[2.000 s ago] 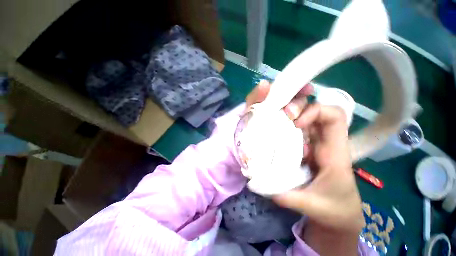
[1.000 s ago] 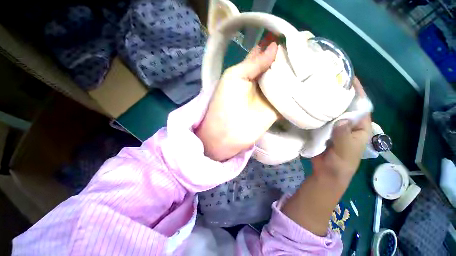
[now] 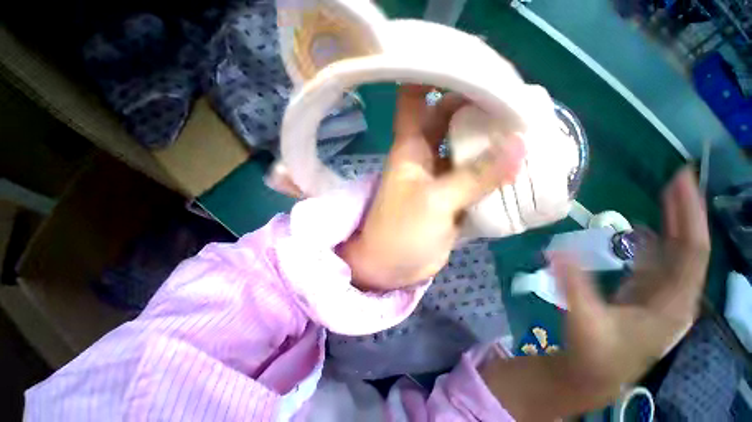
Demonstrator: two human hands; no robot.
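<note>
My left hand (image 3: 416, 194) grips the cream-white cat-ear headphones (image 3: 445, 49) by one cup, above the bench. The headband arches up and to the left, with an orange-and-white cat ear (image 3: 326, 41) at the upper left. The cup at the right has a clear shell on its outer face. My right hand (image 3: 635, 305) is blurred, spread open and apart from the headphones, at the lower right. A white cloth or tissue (image 3: 542, 285) shows beside its fingers; whether they touch it I cannot tell.
A grey printed bag (image 3: 462, 288) lies under the work. The bottle (image 3: 587, 247) with a dark metallic cap lies behind my right hand. Small gold pieces (image 3: 540, 339) lie on blue at the lower right. An open cardboard box (image 3: 202, 140) with printed bags stands at the left.
My right hand has come off the headphones and moved right and down, opening. The white cloth has left the cup. My left hand still holds the headphones, which have turned slightly and shifted.
</note>
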